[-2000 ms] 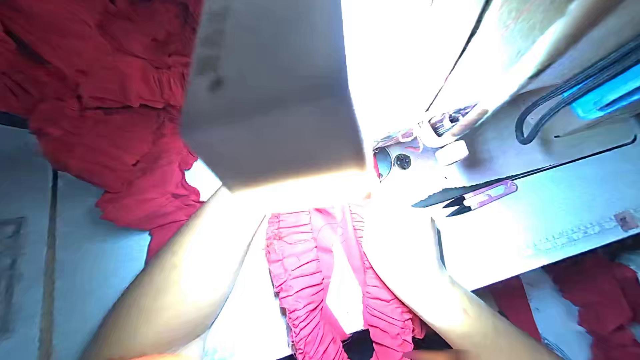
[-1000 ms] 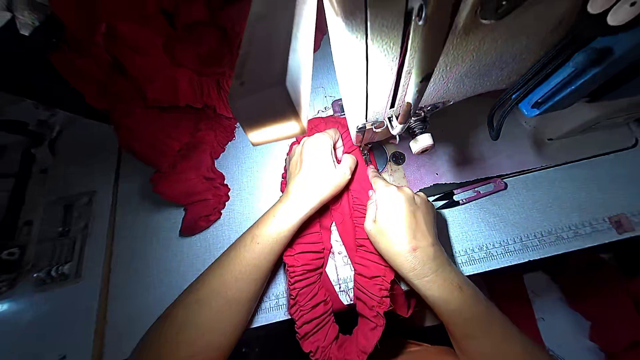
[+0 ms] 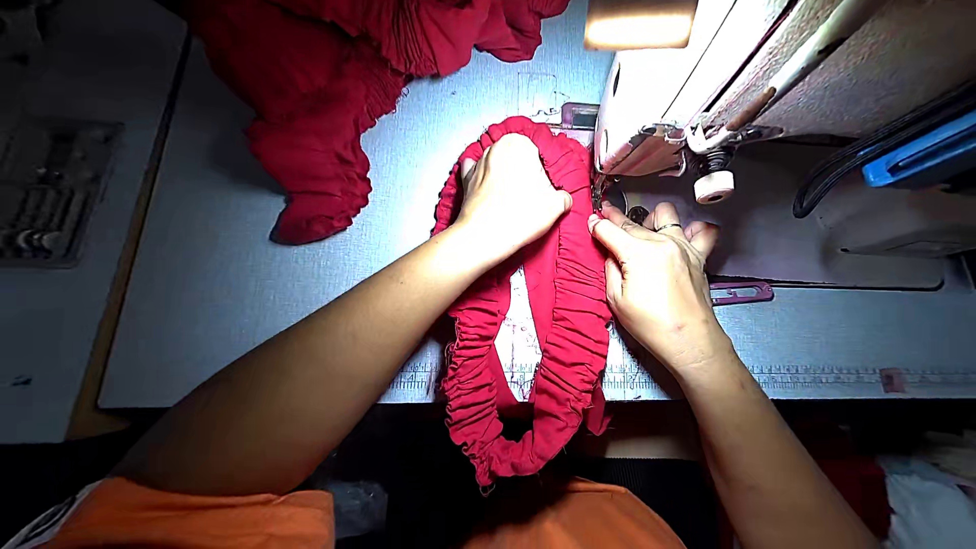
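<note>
A loop of gathered red fabric (image 3: 583,297) lies on the sewing machine table, its lower end hanging over the front edge. My left hand (image 3: 511,191) reaches into the loop and grips its upper part, fingers partly hidden by the cloth. At the loop's right edge, my right hand (image 3: 659,274) pinches the fabric between thumb and forefinger, close to the presser foot (image 3: 598,191) of the sewing machine (image 3: 648,114). The other right fingers are raised. Purple-handled thread snips (image 3: 743,293) lie partly under my right hand.
More gathered red fabric (image 3: 320,145) lies at the upper left. A blue tool (image 3: 923,149) with a black cord is at the right, near the machine. A measuring scale (image 3: 823,377) runs along the table's front edge. Another table with a metal plate (image 3: 57,194) stands at far left.
The red loop has turned so its gathered edge lies along the presser foot. My left hand has moved into the loop's upper end. The view has shifted, and the earlier glare is gone.
</note>
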